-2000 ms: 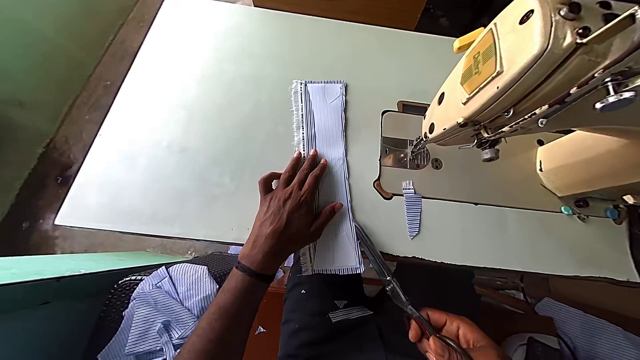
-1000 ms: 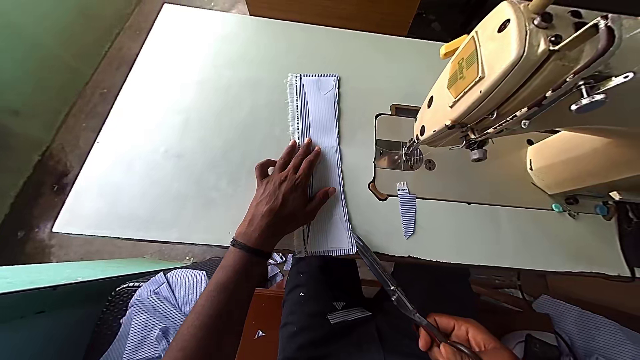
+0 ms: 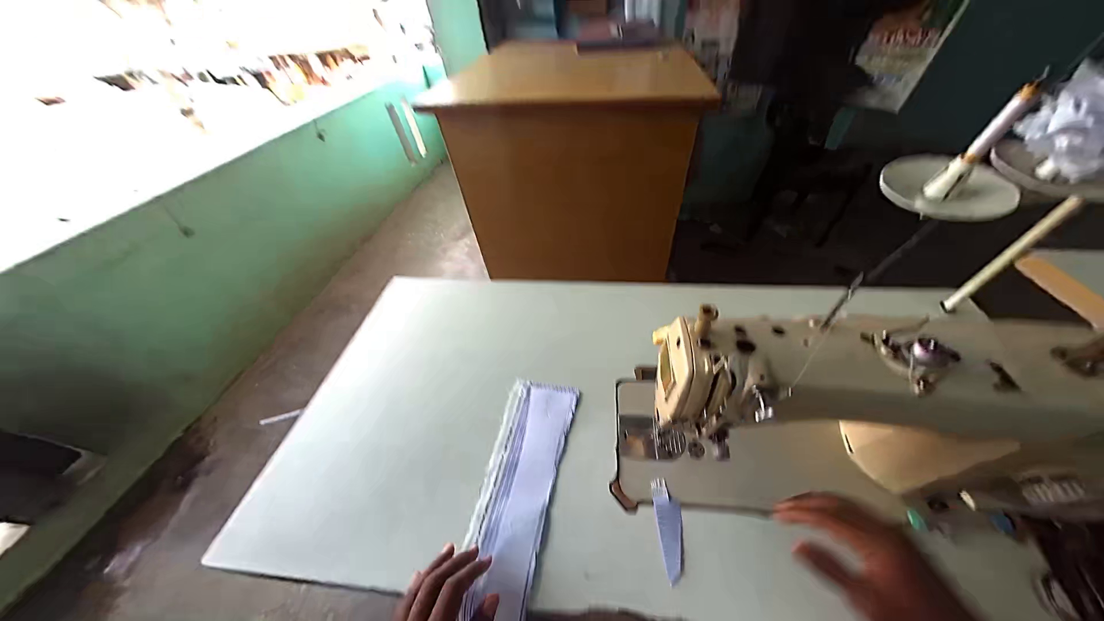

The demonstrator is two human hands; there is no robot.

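Observation:
A long strip of striped fabric [image 3: 539, 466] with frayed edges lies on the pale sewing table [image 3: 414, 414]. The fingers of my left hand [image 3: 448, 586] rest on its lower left part; the rest of that hand is out of frame. Blurred, my right hand [image 3: 871, 552] is over the table's right front, fingers apart, with nothing seen in it. Between the hands lies a small pointed scrap of striped fabric [image 3: 668, 535]. The sewing machine [image 3: 862, 371] stands just beyond my right hand, its needle area left of that hand. No scissors show in this view.
Behind the table stands a brown wooden counter [image 3: 569, 172]. Thread stands with a white cone holder [image 3: 949, 185] rise at the right rear. A green wall [image 3: 216, 216] runs along the left, and a small white strip [image 3: 281, 417] lies on the floor there.
The view has tilted up strongly. My right hand held scissors by the strip's lower end before; now it is over the table without them. My left hand stays on the strip, nearer its lower left edge.

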